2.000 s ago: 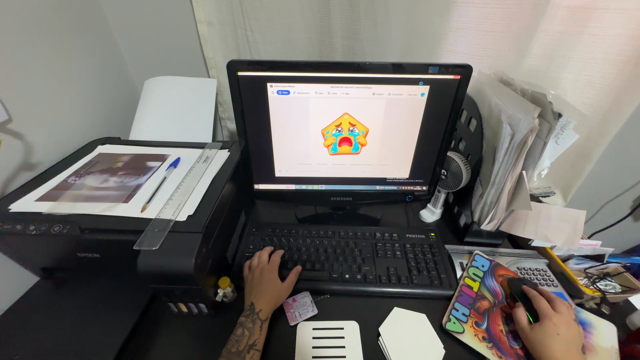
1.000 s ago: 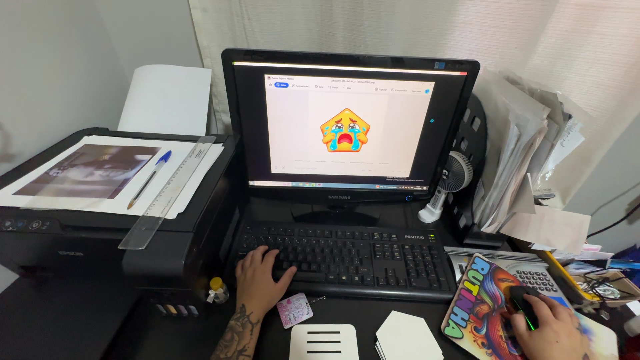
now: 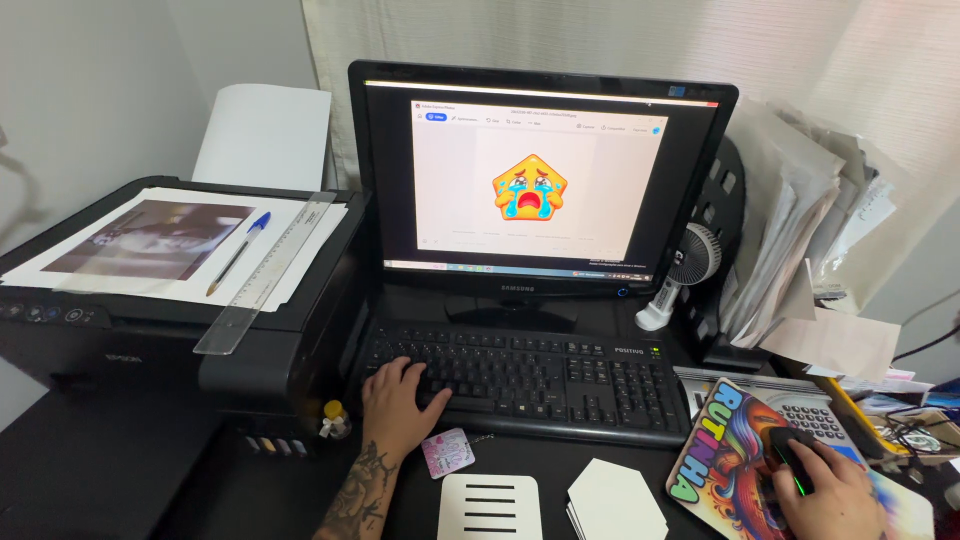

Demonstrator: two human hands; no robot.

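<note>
My left hand (image 3: 401, 405) rests with fingers spread on the left side of a black keyboard (image 3: 525, 382). My right hand (image 3: 829, 484) is curled over a black computer mouse (image 3: 793, 457) with a green light, on a colourful mouse pad (image 3: 720, 442). Behind the keyboard stands a Samsung monitor (image 3: 517, 288), showing a photo-editing window with a yellow crying emoji (image 3: 531, 187) shaped like a pentagon. Below the keyboard lie a small pink keychain tag (image 3: 448, 453), a white slotted card (image 3: 490, 506) and a stack of white hexagonal pieces (image 3: 616, 499).
At left, an Epson printer (image 3: 150, 367) carries a printed photo (image 3: 150, 238), a blue pen (image 3: 238, 253) and a clear ruler (image 3: 262, 277). A small fan (image 3: 694, 259) stands beside the monitor, near a file holder of papers (image 3: 795, 217). A yellow-capped bottle (image 3: 335, 418) is beside the printer.
</note>
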